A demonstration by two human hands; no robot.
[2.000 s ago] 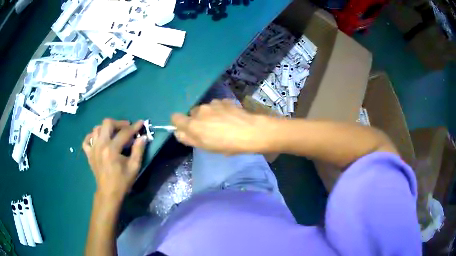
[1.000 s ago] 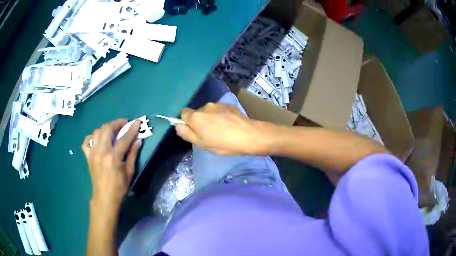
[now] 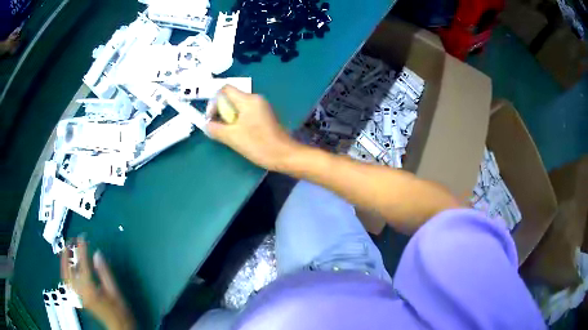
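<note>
My left hand (image 3: 93,283), slightly blurred, is at the lower left beside the small row of white housings (image 3: 55,310). A white notched end (image 3: 73,255) shows between its fingers; the rest of that housing is mostly hidden. My right hand (image 3: 248,126) reaches over the green top to the near edge of the heap of white housings (image 3: 103,136). It holds the hand tool by its pale yellow handle (image 3: 226,108), and its fingertips are at a white strip (image 3: 187,111) of the heap. Whether they grip the strip is unclear.
A pile of small black parts (image 3: 274,26) lies beyond the heap. A tiny white speck (image 3: 120,228) is on the green top (image 3: 187,206). Right of the bench edge are open cartons (image 3: 451,109) with white and dark strips. Crumpled clear plastic (image 3: 254,274) is by my lap.
My left hand has moved with the white housing down and left to the small row. My right hand has moved from near it up to the heap, still with the tool. The view has shifted.
</note>
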